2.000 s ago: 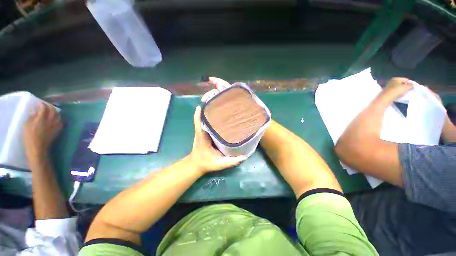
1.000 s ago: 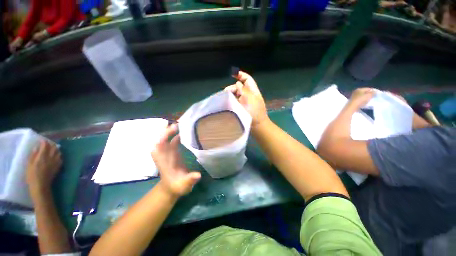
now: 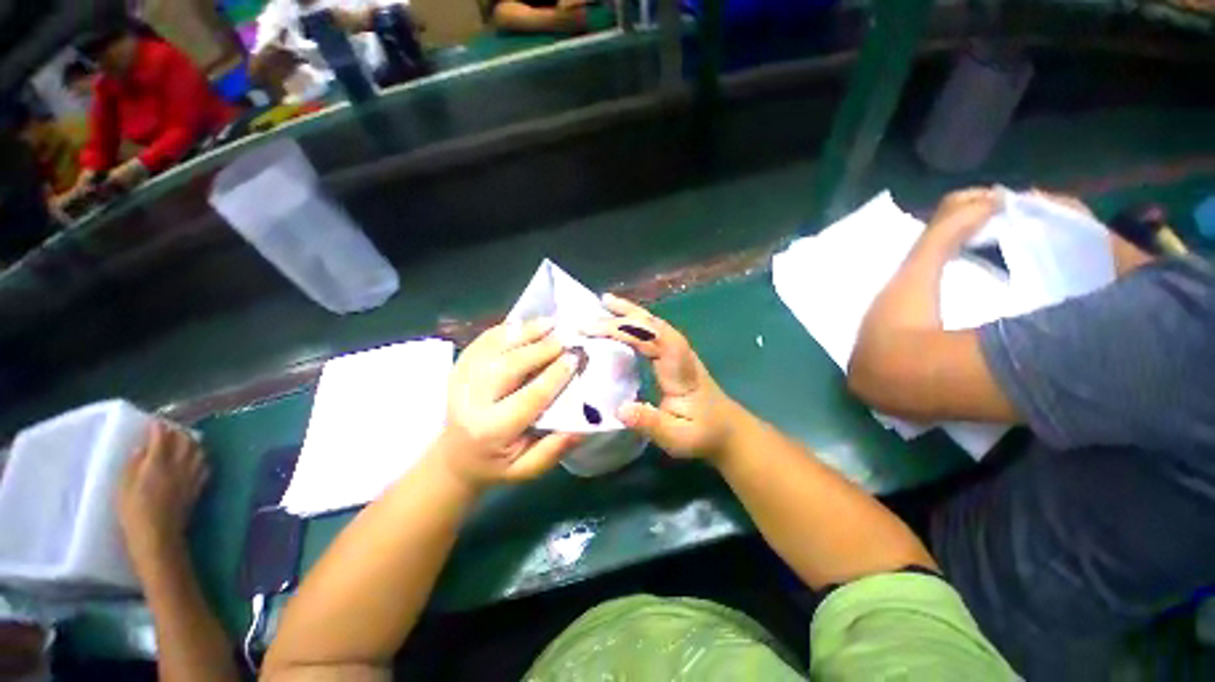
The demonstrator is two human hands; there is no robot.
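Note:
A pot or cup wrapped in white paper (image 3: 602, 386) stands upright in front of me, near the middle of the green table. The paper is folded in over its top, with one pointed corner up at the back. The brown face is hidden, and small dark gaps show at the folds. My left hand (image 3: 513, 400) presses on the paper's left side and top. My right hand (image 3: 677, 386) holds the right side, its thumb on the paper's edge. A dark patch sits on a right fingertip.
A stack of white paper (image 3: 373, 424) and a black slab with a cable (image 3: 272, 549) lie left. Neighbours' hands work at both sides, by a white block (image 3: 67, 500) and fanned paper (image 3: 853, 287). White paper tubes (image 3: 304, 227) lie beyond the table edge.
The paper that stood open around the brown face is now folded over it. My left hand has moved from beside the piece onto it, and my right hand has come down. The view has shifted.

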